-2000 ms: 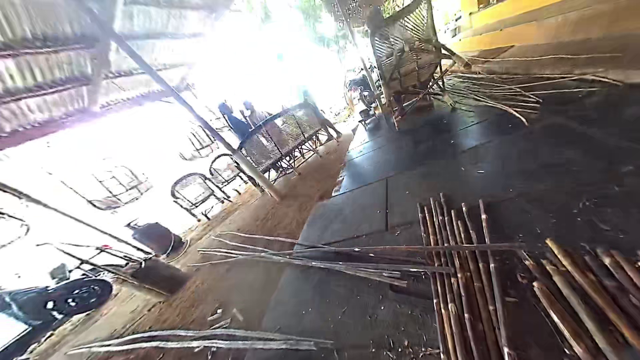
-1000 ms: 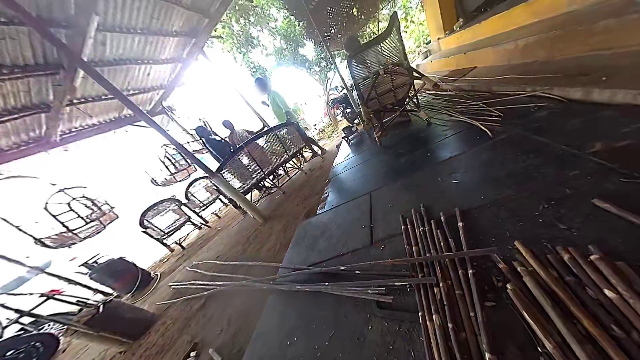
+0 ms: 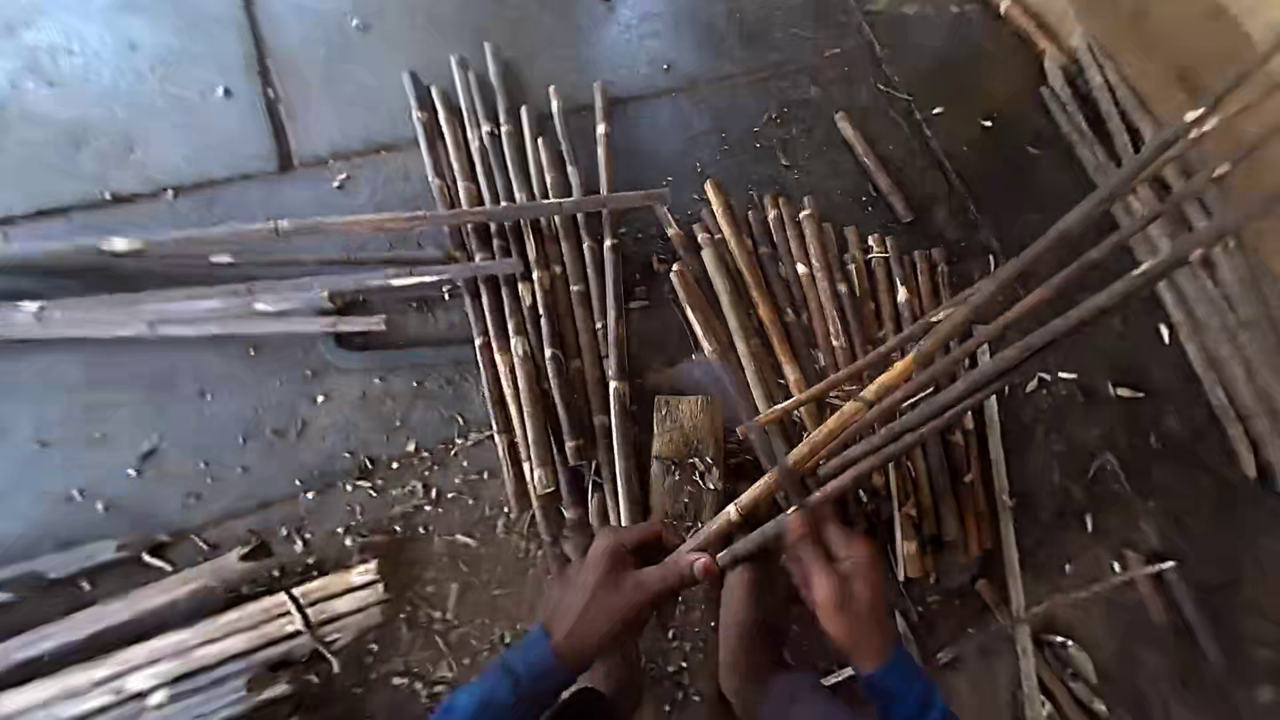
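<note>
My left hand (image 3: 625, 590) grips the lower end of a long cane pole (image 3: 850, 405) that slants up to the right edge. My right hand (image 3: 840, 585) is closed around a blurred narrow tool, perhaps a knife (image 3: 765, 440), which crosses the poles; its exact kind cannot be told. Other long dark poles (image 3: 1010, 365) lie alongside the held one. A wooden block (image 3: 687, 450) with chips on it sits between a row of cane sticks (image 3: 540, 300) on the left and a pile of shorter cut sticks (image 3: 770, 290) on the right.
Thin pale canes (image 3: 230, 300) extend from the left edge over the stick row. Thick canes (image 3: 200, 640) lie at lower left, and more poles (image 3: 1170, 260) at upper right. One short stick (image 3: 873, 165) rests on the dark stone floor (image 3: 330, 30). Shavings are scattered around.
The view has swung down from the open yard with chairs to the floor. Both hands, a held pole and a tool are now in view; neither hand shows in the earlier frames.
</note>
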